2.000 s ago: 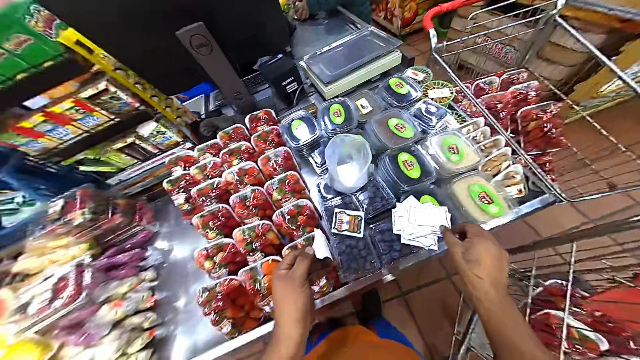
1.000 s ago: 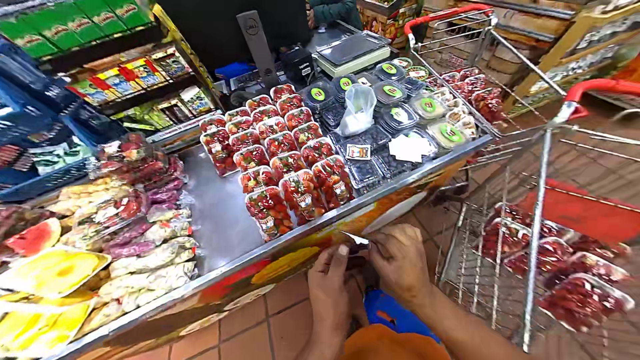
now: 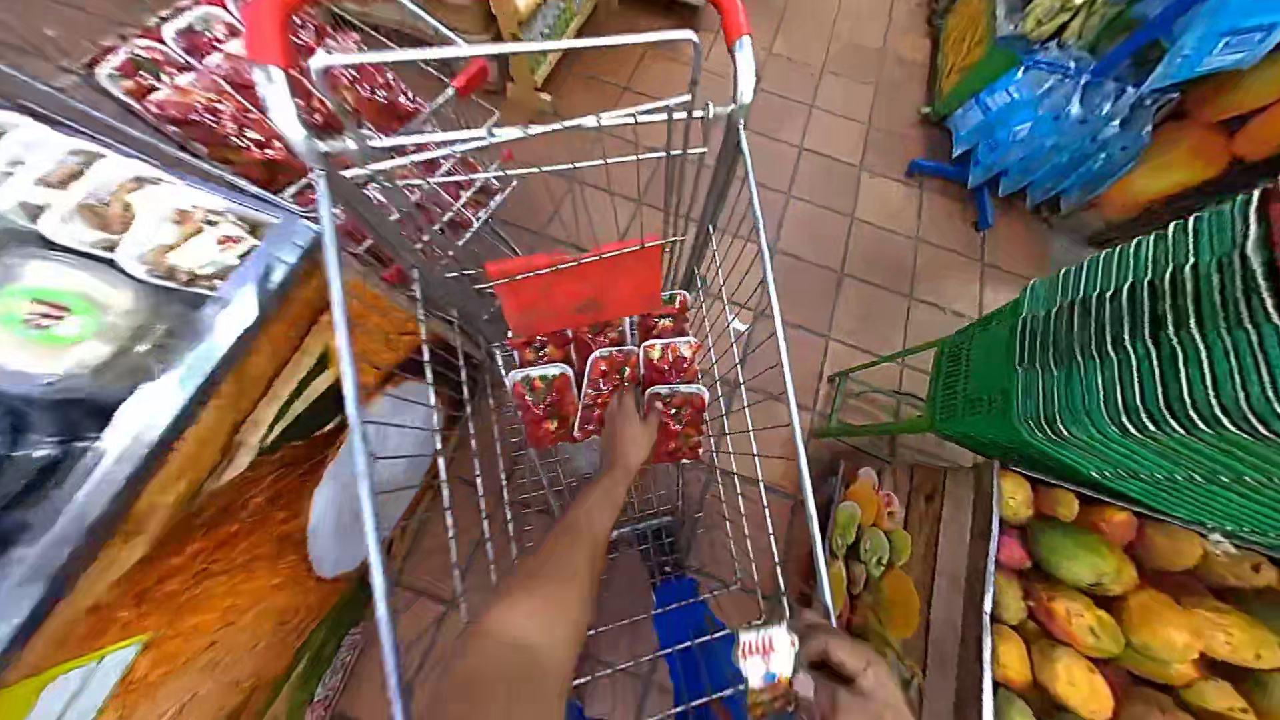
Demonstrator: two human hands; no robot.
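Inside the wire shopping cart, my left hand reaches down to a tilted, film-wrapped strawberry tray. Its fingers overlap the tray's lower right part; blur hides whether they grip it. Several more strawberry trays lie around it, partly under a red panel on the cart. At the lower right, outside the cart's side wires, my right hand holds small printed labels between thumb and fingers, close to the cart's near corner.
The cart's metal side rail stands between my hands. At left is a display counter with packed trays. Stacked green baskets and a mango crate flank the right. Another cart with strawberry trays stands at upper left.
The view has swung right from the counter to the cart. My hands, together by the counter edge one second ago, are now apart, the left one down among the strawberry trays.
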